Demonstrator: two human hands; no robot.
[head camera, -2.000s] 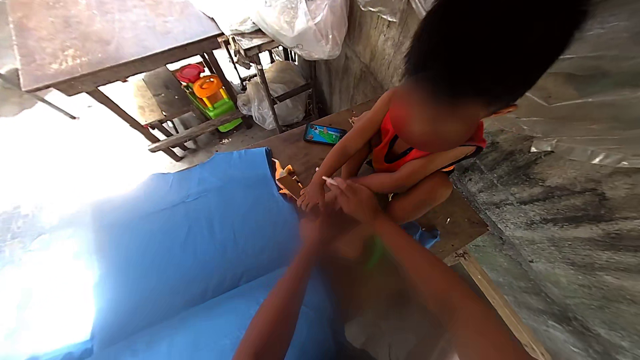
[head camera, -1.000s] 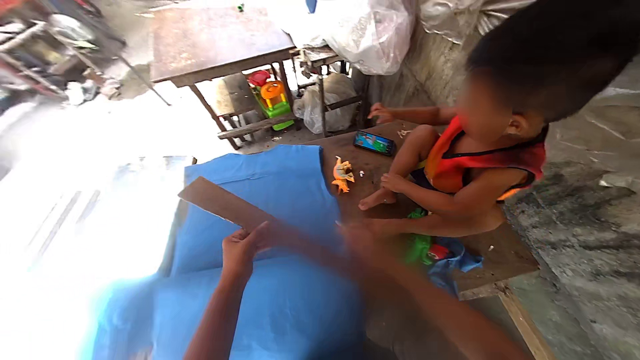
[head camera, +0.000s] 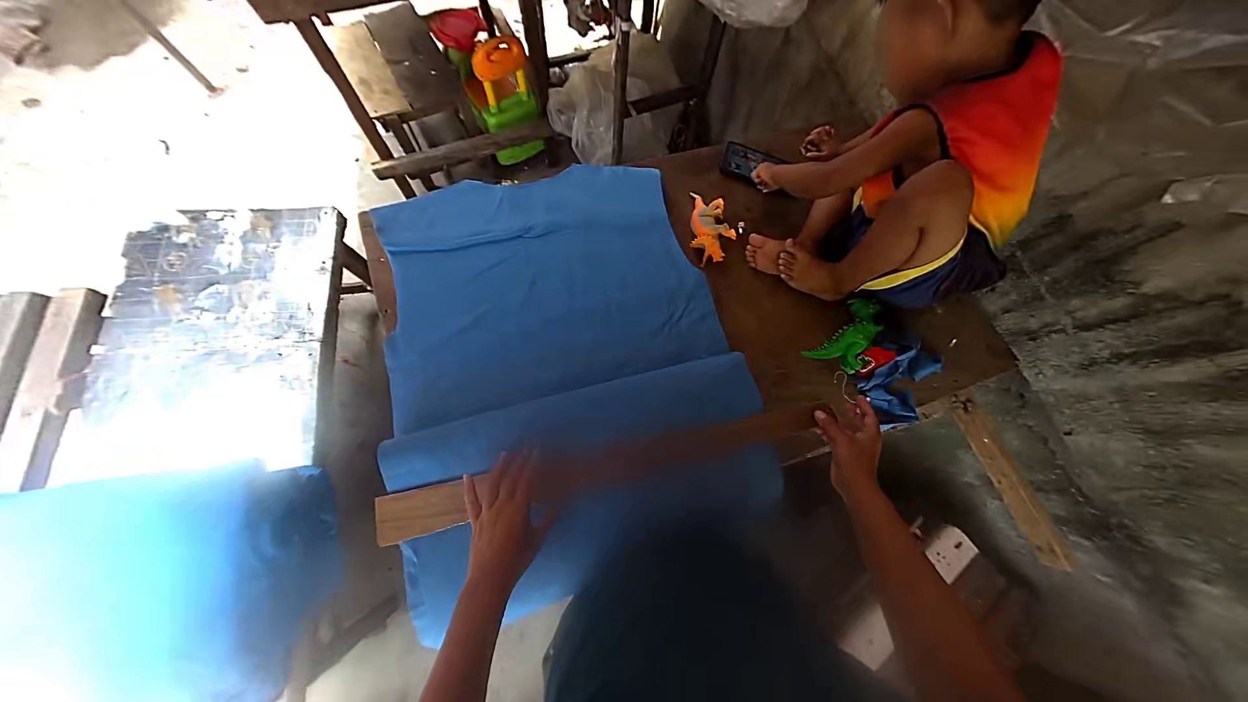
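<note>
Blue fabric (head camera: 546, 302) lies over the wooden table, with a folded or rolled band across its nearer part. A long flat wooden strip (head camera: 424, 511) runs across the cloth near its front. My left hand (head camera: 505, 512) rests on the strip toward its left end, fingers spread and blurred. At the strip's right end my right hand (head camera: 850, 439) has its thumb and fingers at the wood; whether they close on it cannot be told. The strip's middle is blurred.
A person (head camera: 936, 175) sits on the table's right side, touching a phone (head camera: 749, 164). An orange toy dinosaur (head camera: 710, 229) and a green one (head camera: 850, 341) lie nearby. More blue fabric (head camera: 166, 575) is at lower left. A rough wall (head camera: 1150, 370) stands at right.
My hands have moved from beside the seated person to the wooden strip, which now lies across the cloth instead of slanting up to the left. The view has shifted.
</note>
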